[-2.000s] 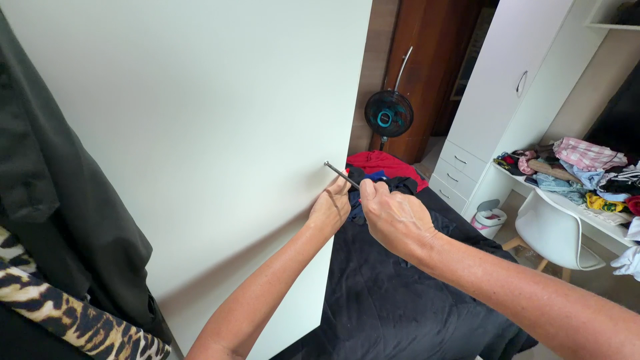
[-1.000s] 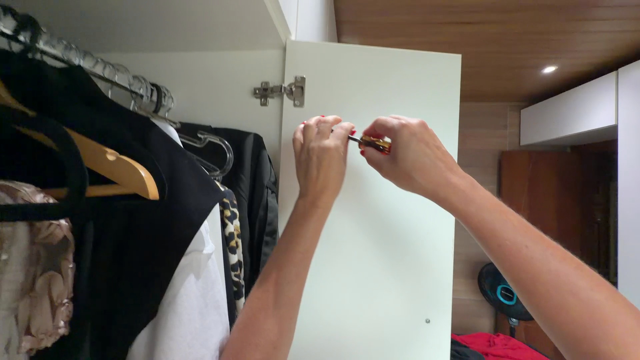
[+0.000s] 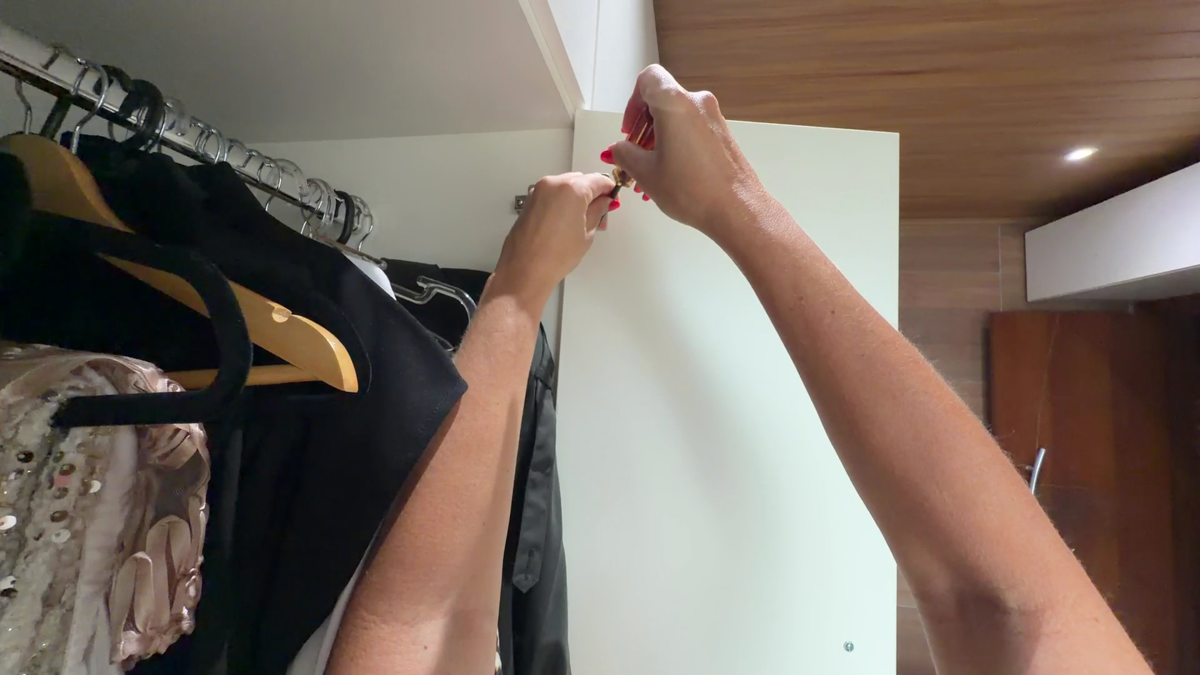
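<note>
High on the inner side of a white wardrobe door (image 3: 731, 394), my right hand (image 3: 680, 155) grips the handle of a screwdriver (image 3: 641, 129), its shaft slanting down and left. My left hand (image 3: 560, 220) is at the screwdriver's lower end, thumb and fingers pinched around or beside the shaft. Behind the left hand, part of a metal hinge (image 3: 521, 202) shows at the cabinet side; the rest of it is hidden. The tool's tip and any screw under it are covered by the fingers.
Clothes on hangers crowd a metal rail (image 3: 202, 150) at the left, among them a wooden hanger (image 3: 309, 342) and a sequined garment (image 3: 56, 497). A small metal fitting (image 3: 848, 646) sits low on the door. Beyond it are a brown wooden door (image 3: 1069, 403) and a white overhead cabinet (image 3: 1116, 234).
Both hands have moved up to the hinge, which showed uncovered one second ago. The screwdriver has gone from nearly level to steeply slanted. The view has swung upward since the earliest frame.
</note>
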